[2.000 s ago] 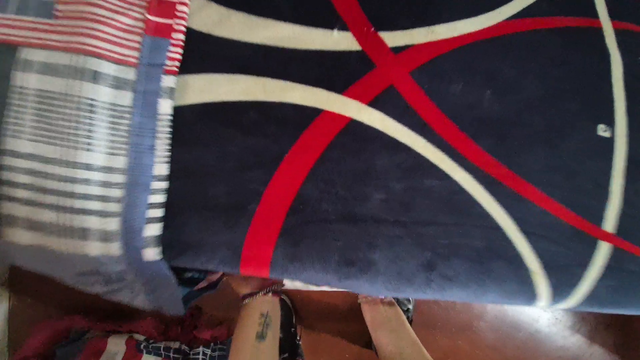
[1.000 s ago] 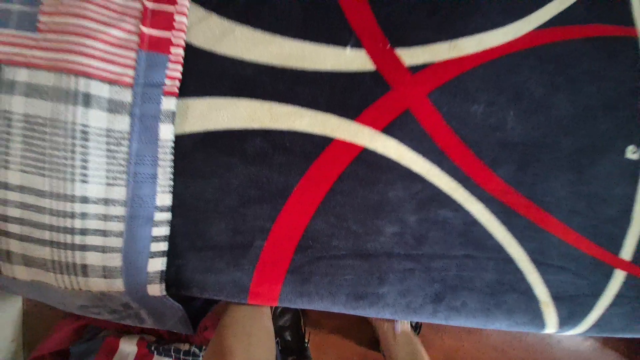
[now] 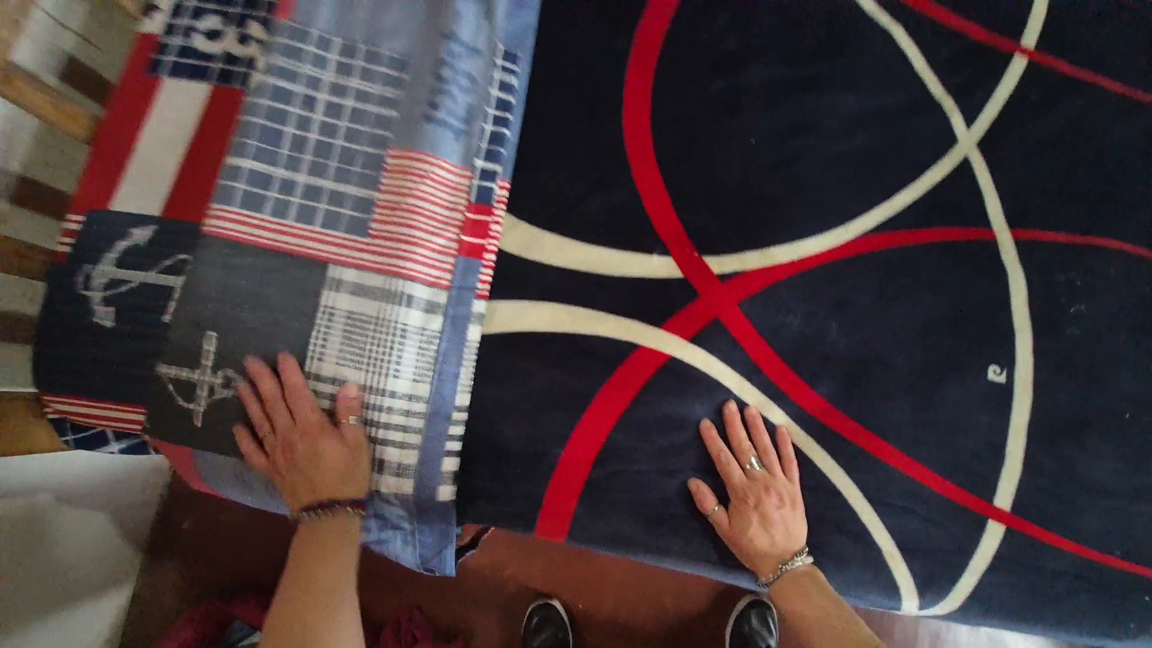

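Observation:
My left hand [image 3: 310, 441] lies palm down with its fingers apart on a patchwork-print cloth [image 3: 261, 306] with anchors, stripes and checks, at the left of the view. A dark bracelet circles that wrist. My right hand [image 3: 751, 490], with rings and a chain bracelet, rests flat with spread fingers on a dark navy blanket [image 3: 828, 324] with red and cream curved bands. Neither hand grips anything. The blue edge of the patchwork cloth lies along the left side of the navy blanket.
Wooden slats [image 3: 45, 99] stand at the left edge. Below the bed's near edge show a reddish floor [image 3: 648, 594], two dark shoes [image 3: 547, 624] and a dark red cloth [image 3: 409, 630]. A whitish surface [image 3: 72, 540] is at the lower left.
Both hands are now on the bedding, where the frame of a second ago shows neither hand there. The view has shifted left, so more of the patchwork cloth shows.

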